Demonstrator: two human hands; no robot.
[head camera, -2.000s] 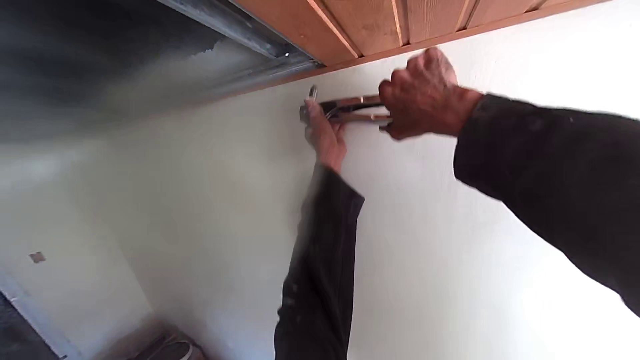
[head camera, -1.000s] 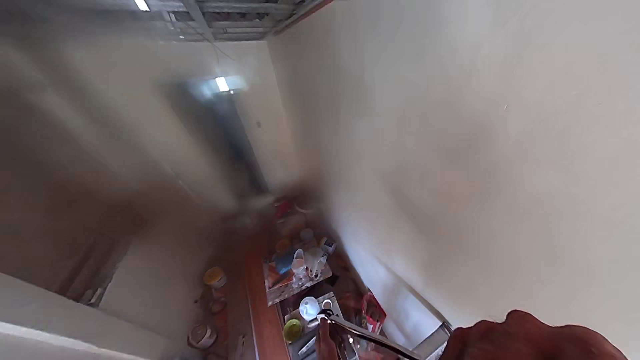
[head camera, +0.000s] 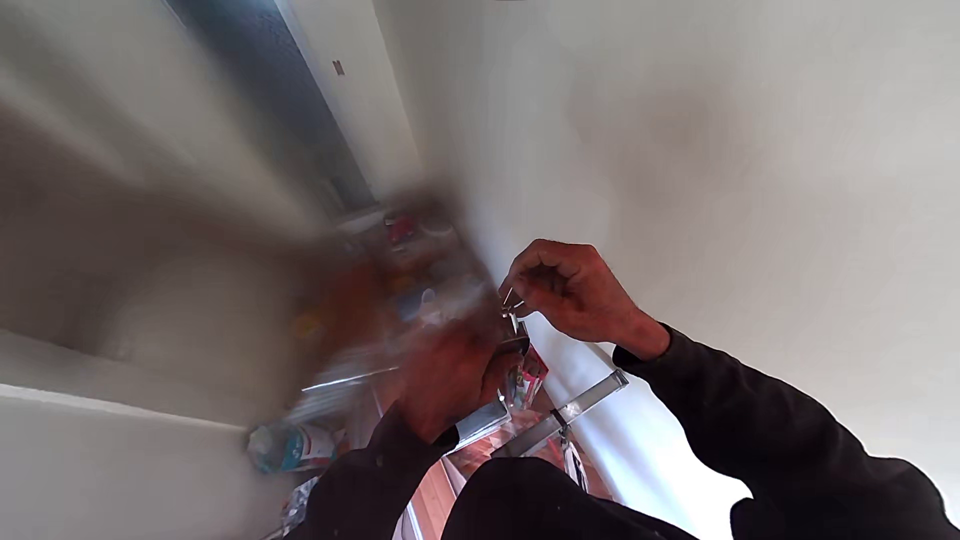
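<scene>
My right hand (head camera: 574, 292) is raised in front of the pale wall, its thumb and fingertips pinching a small, thin metal piece (head camera: 511, 298). Just below and to the left is my left hand (head camera: 454, 371), blurred, with its fingers curled around a dark tool (head camera: 514, 343) whose kind I cannot tell. The small metal piece is right above the upper end of this tool; whether they touch is unclear. Most of the tool is hidden by the left hand.
A metal ladder (head camera: 592, 396) stands below me, close to the smooth wall (head camera: 750, 187) on the right. Farther down, blurred containers and a red item (head camera: 400, 227) lie about the floor. A plastic-wrapped package (head camera: 309, 446) is at lower left. A dark doorway (head camera: 277, 90) is at upper left.
The view has swung down from the wood-panelled ceiling edge. Both hands, earlier up at that edge with a long tool, are now low in front of me, the right holding a small metal piece.
</scene>
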